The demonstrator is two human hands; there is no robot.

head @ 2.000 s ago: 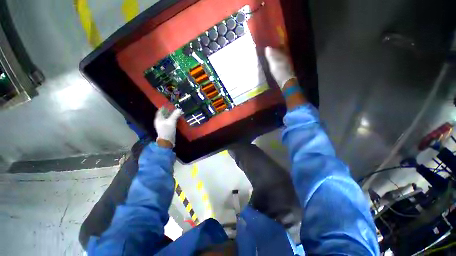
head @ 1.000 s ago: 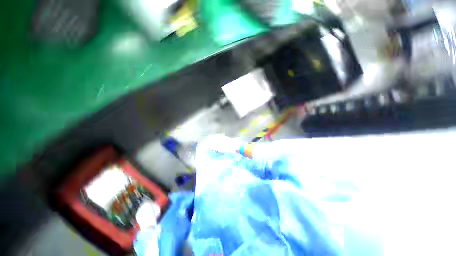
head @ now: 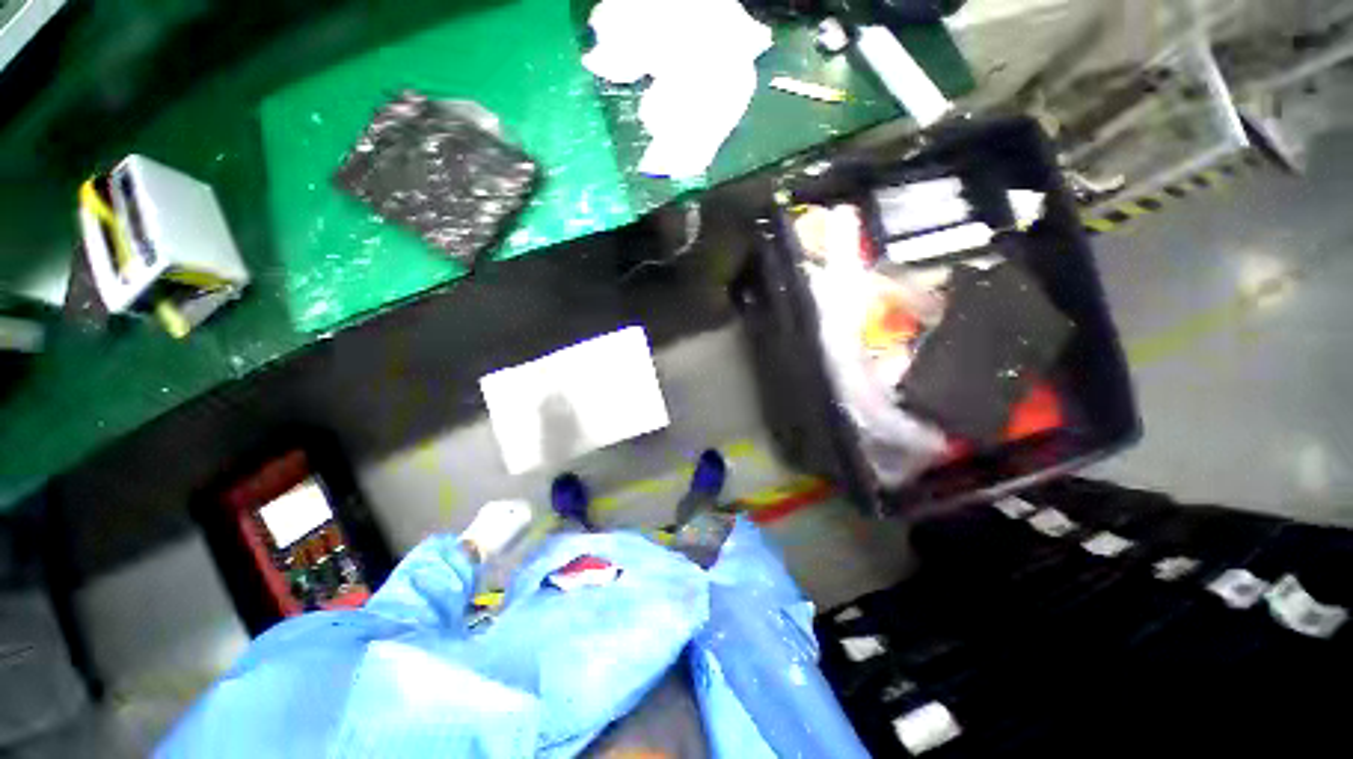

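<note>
The power PCB assembly [head: 321, 552], with its white plate and orange coils, lies in the red-lined black ESD tote [head: 249, 529] at the lower left, low beside the bench. My left hand [head: 497, 527] is in a white glove, right of the tote and apart from it. It is small, and its finger shape is unclear. My right hand is not in view; only a blue sleeve shows at the bottom. A dark foam pad [head: 442, 171] spotted with white lies on the lighter green bench mat [head: 330, 282].
A black supplies bin [head: 1105, 334] holds plastic, white items and dark foam at right. A crumpled white cloth [head: 690, 74] and a thin yellow stick [head: 810, 91] lie on the bench. A white boxy unit [head: 178, 230] stands left. A white panel [head: 576, 398] is below the bench edge.
The view has swung from the tote to the bench. The tote with the board now shows small at the lower left, and my left hand is away from it. My right hand has left the view.
</note>
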